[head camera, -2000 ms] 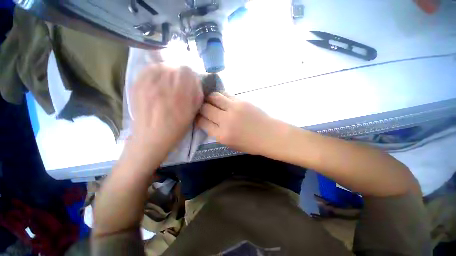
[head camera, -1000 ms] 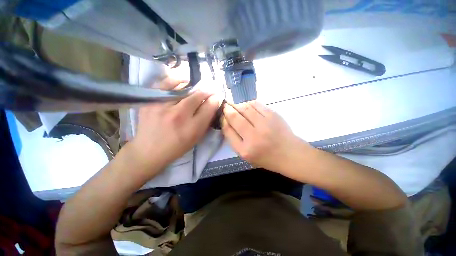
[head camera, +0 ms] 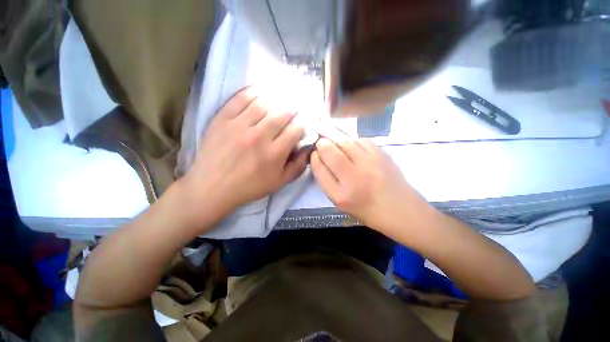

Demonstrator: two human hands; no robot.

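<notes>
My left hand (head camera: 244, 150) lies on white pocketing cloth (head camera: 249, 226) just left of the needle area, its fingertips pinching a small dark brown seam edge (head camera: 302, 152). My right hand (head camera: 354, 170) meets it from the right, fingertips together on the same small fold. The needle area is washed out by glare, so the presser foot and needle are not clear. A grey-blue ribbed block (head camera: 376, 123) stands just above and right of my right fingers. Khaki-brown cloth (head camera: 144, 53) joins the white cloth on the left.
Black thread snips (head camera: 483, 110) lie on the white table (head camera: 468, 167) at right. The machine head (head camera: 284, 27) and a blurred dark part (head camera: 401, 47) hang above my hands. A measuring scale (head camera: 314, 220) runs along the front edge. Brown and white cloth hangs below.
The view has shifted, and a large blurred dark part now covers the top centre. My hands remain together at the fold. The shiny curved bar is out of view.
</notes>
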